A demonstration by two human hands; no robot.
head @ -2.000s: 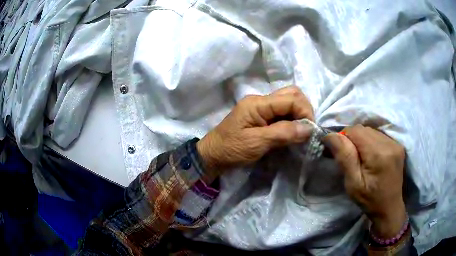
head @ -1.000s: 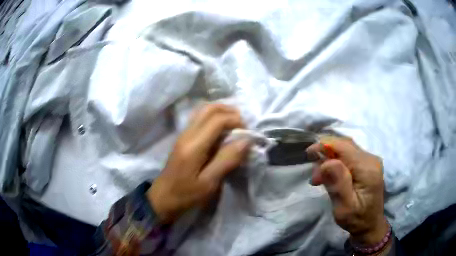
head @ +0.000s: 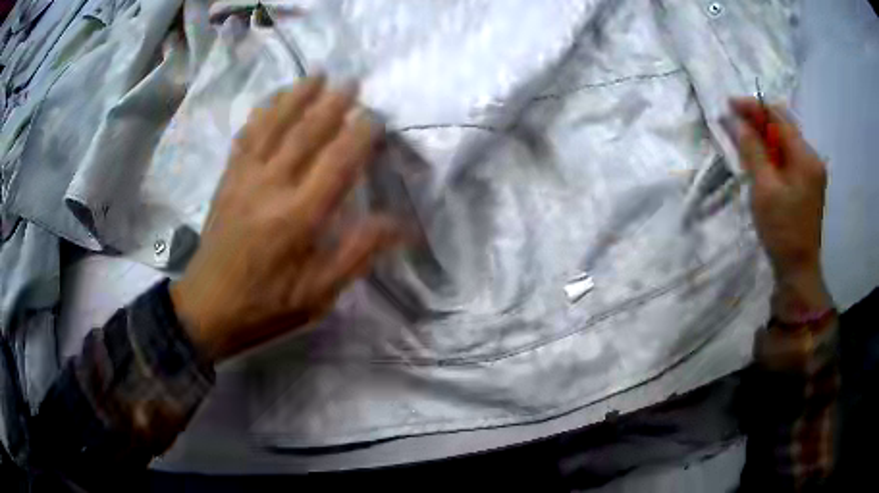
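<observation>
A pale grey-white garment (head: 501, 221) lies spread in front of me, with stitched seams curving across it and its hem (head: 463, 430) along the near side. A small white label (head: 579, 288) shows on it. My left hand (head: 279, 212) is blurred, over the garment's left part, palm down with fingers spread; it seems to hold nothing. My right hand (head: 785, 183) is at the garment's right edge, closed around the orange-red handle of the thread snips (head: 772, 137), with a thin dark point upward. Whether it also grips cloth is unclear.
More pale garments (head: 58, 125) lie heaped at the left. The white table (head: 848, 144) shows at the right and in a strip below the hem. Dark cloth (head: 665, 433) lies at the near edge. Metal buttons show at the upper right (head: 714, 9) and left (head: 160, 247).
My hands have moved apart; the left let go of the bunched cloth and moved left, the right moved up and right with the snips. The garment is now spread wider, showing label and hem.
</observation>
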